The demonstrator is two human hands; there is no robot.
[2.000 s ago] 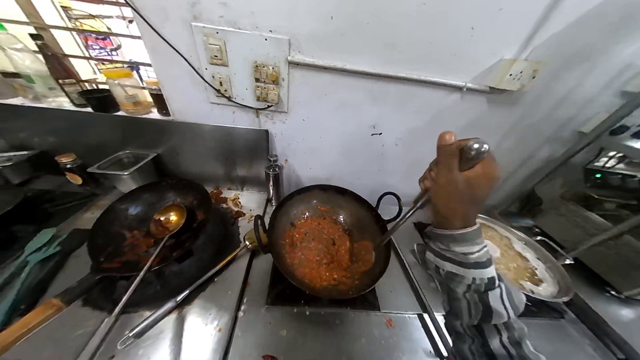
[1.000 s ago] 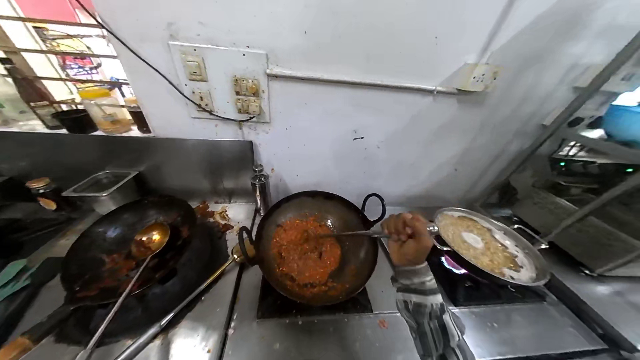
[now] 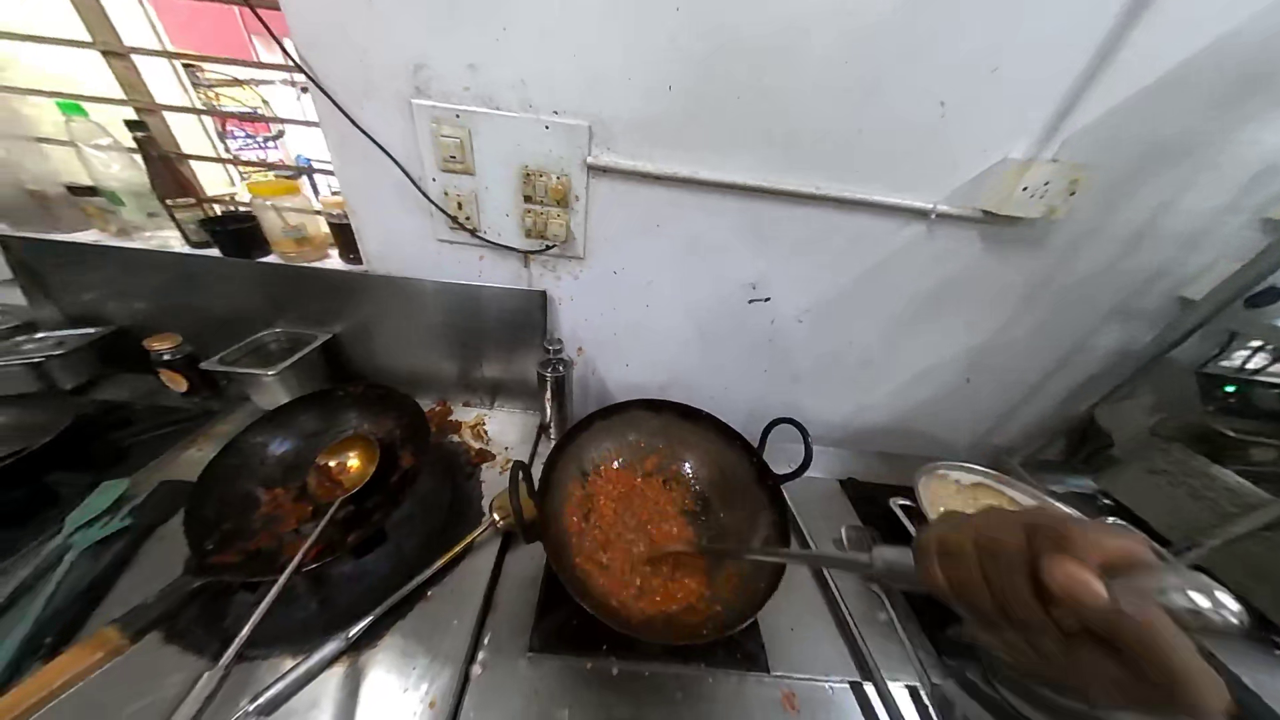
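A two-handled dark metal kadai (image 3: 745,480) sits on a burner, holding a chunky red-orange sauce (image 3: 630,530). My right hand (image 3: 1040,590), blurred, is closed around the handle of a metal cooking utensil (image 3: 830,558), whose working end lies in the sauce. Touching the kadai's left handle is the end of a pair of tongs or similar metal tool (image 3: 400,590). My left hand is outside the view. Left of the kadai is a blackened wok (image 3: 250,460) with a wooden handle and red residue, and a ladle (image 3: 345,465) rests in it.
Behind my right hand is a wide pan (image 3: 935,475) with pale contents. A metal bottle (image 3: 554,385) stands by the wall. Steel containers (image 3: 270,350) and a lidded jar (image 3: 175,365) are at the left, near green-handled tools (image 3: 85,520). Switches (image 3: 500,170) are on the wall.
My right hand first held the utensil raised at the kadai's right side, then lowered it; now the hand is farther right and closer to the camera, with the utensil's end still in the sauce.
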